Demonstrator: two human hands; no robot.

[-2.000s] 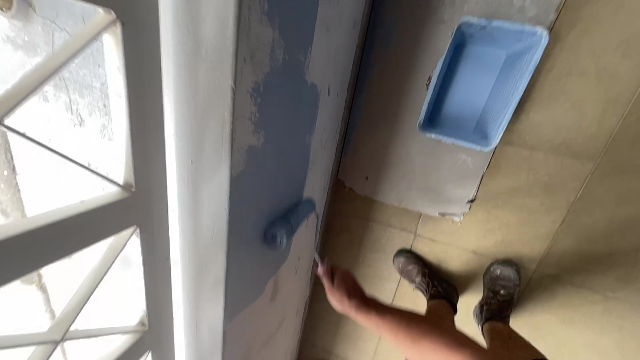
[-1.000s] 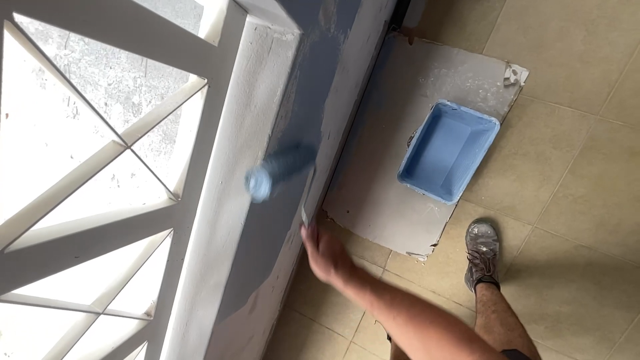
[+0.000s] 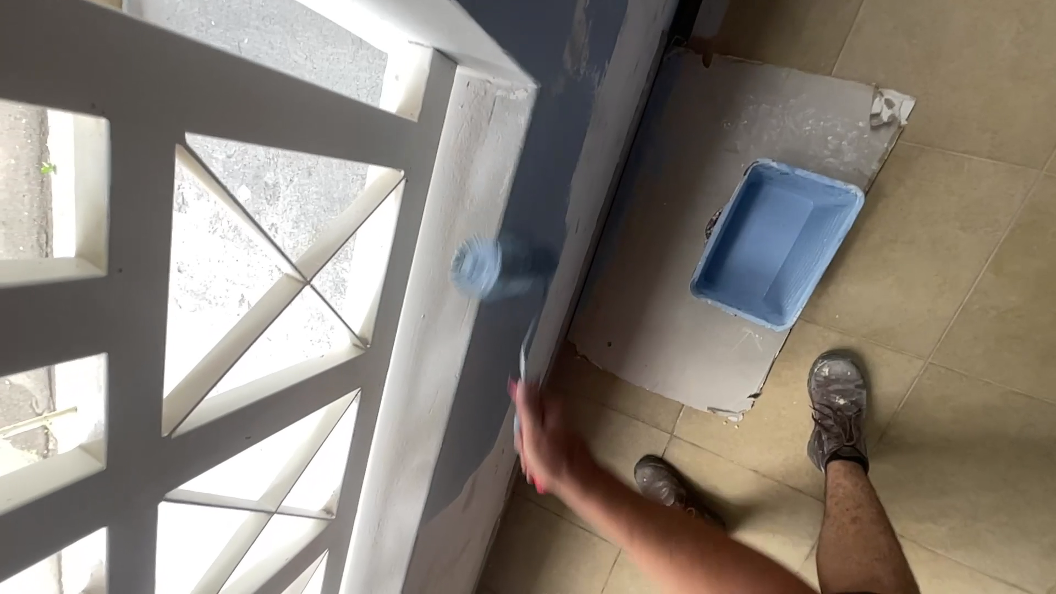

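My left hand (image 3: pixel 544 441) is closed around the handle of a paint roller (image 3: pixel 499 268); bits of red show at the fingers. Blue paint covers the roller's sleeve, which is blurred and lies across the upper edge of the low wall's blue-grey painted face (image 3: pixel 487 355). Whether the sleeve touches the wall, I cannot tell. To the right, a blue paint tray (image 3: pixel 771 247) rests on a grey, paint-marked board (image 3: pixel 660 280) on the floor. My right hand is out of view.
A pale ledge (image 3: pixel 437 272) tops the wall, and a white lattice railing (image 3: pixel 136 330) stands to the left. Beige tiles (image 3: pixel 973 247) cover the floor. My two paint-spotted shoes (image 3: pixel 837 396) are at the lower right, one partly behind my forearm.
The roller has moved up along the wall and toward its ledge, with my left hand still on the handle. The view has shifted, showing more of the railing.
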